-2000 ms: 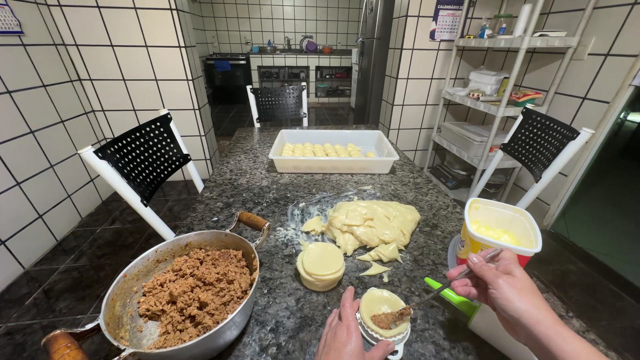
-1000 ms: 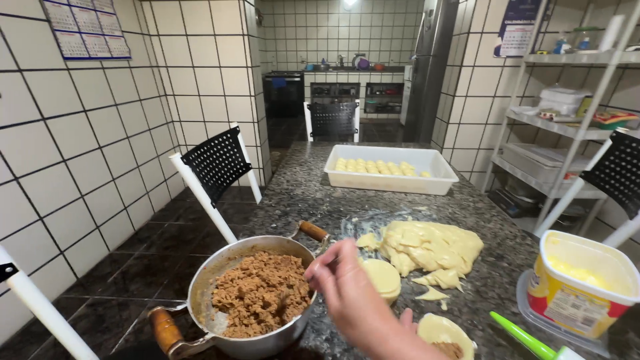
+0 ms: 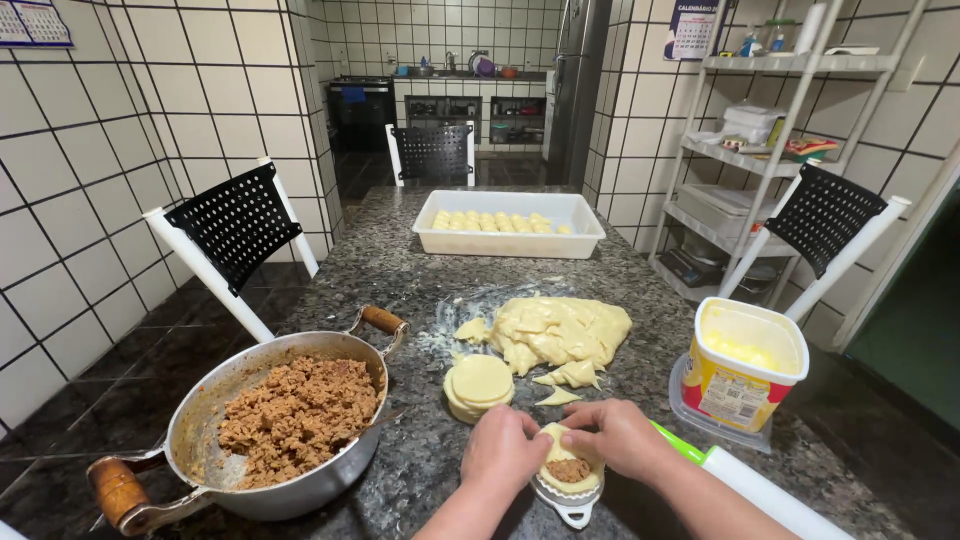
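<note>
Both my left hand (image 3: 506, 450) and my right hand (image 3: 611, 439) pinch the far edge of a dough round (image 3: 556, 442). It lies in a small white plastic dumpling mold (image 3: 576, 510), with ground filling (image 3: 568, 470) on its near part. Just beyond my left hand is a stack of dough discs (image 3: 480, 382). A large lump of dough (image 3: 562, 330) with loose scraps lies behind. To the left, an aluminum pot (image 3: 300, 495) with wooden handles holds cooked ground filling (image 3: 300, 412); a utensil handle shows at its right rim.
A margarine tub (image 3: 739, 375) stands on its lid at the right. A white rolling pin (image 3: 765, 491) with a green handle lies near my right forearm. Farther back is a white plastic tray (image 3: 510, 244) of small dough pieces. Chairs (image 3: 232, 225) and a shelf rack (image 3: 795, 64) surround the granite table.
My right hand has moved from beside the pot to the dough round in the mold. Two seconds ago it held a spoon with filling over the mold; now it holds none.
</note>
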